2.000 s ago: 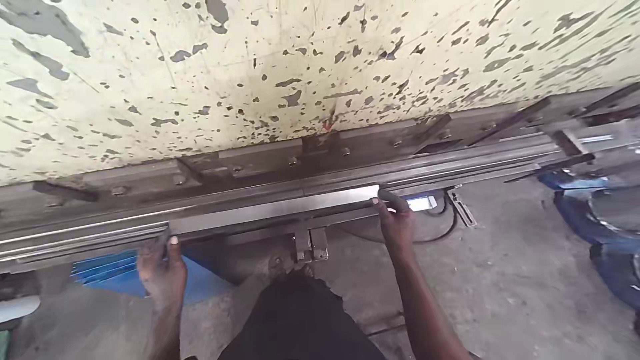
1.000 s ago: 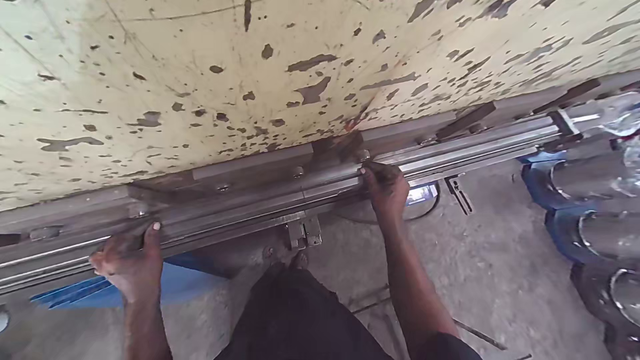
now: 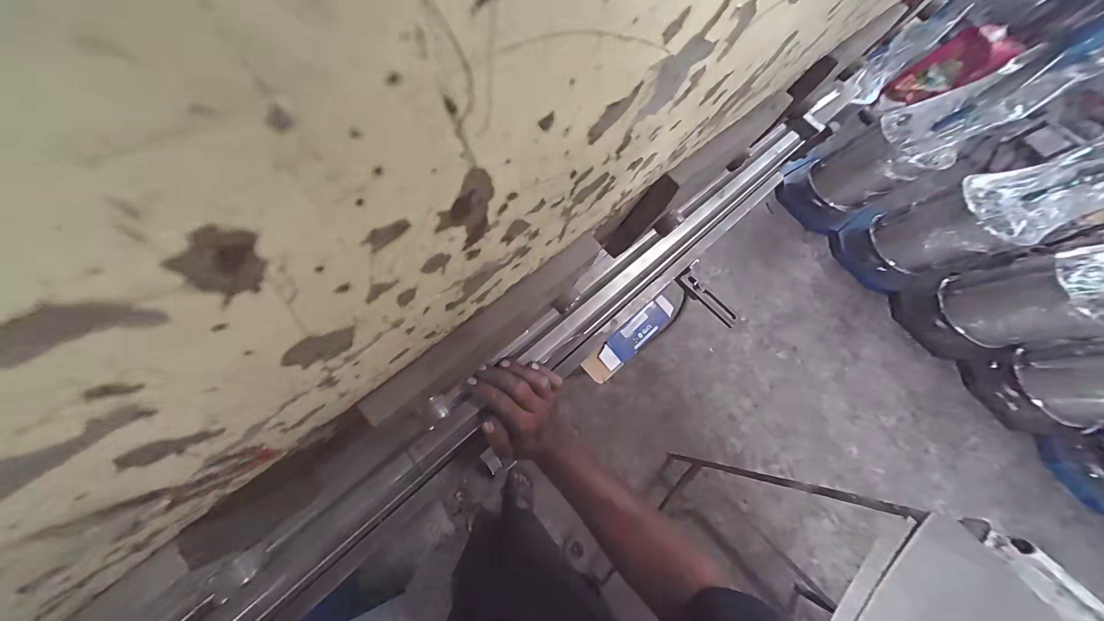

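Note:
My right hand (image 3: 517,405) rests over a long metal rail (image 3: 621,293) that runs diagonally along the foot of a worn, yellow-painted machine panel (image 3: 414,207). Its fingers lie across the top of the rail and the thumb is on the near side; whether they grip it is unclear. My left hand is out of view. Past my right hand, below the rail, a blue and white cardboard box (image 3: 638,332) lies with its flap open, near a slotted metal bracket (image 3: 711,297).
Large dark metal cylinders with blue rims (image 3: 992,310) stand at the right, some with clear plastic film (image 3: 1035,194) on them. A grey metal panel and thin frame (image 3: 940,569) are at the lower right. My foot (image 3: 517,487) is on the concrete floor below the rail.
The view has turned strongly toward the right. The flat metal strip seen between my hands two seconds ago is no longer distinguishable. My left hand has gone out of view.

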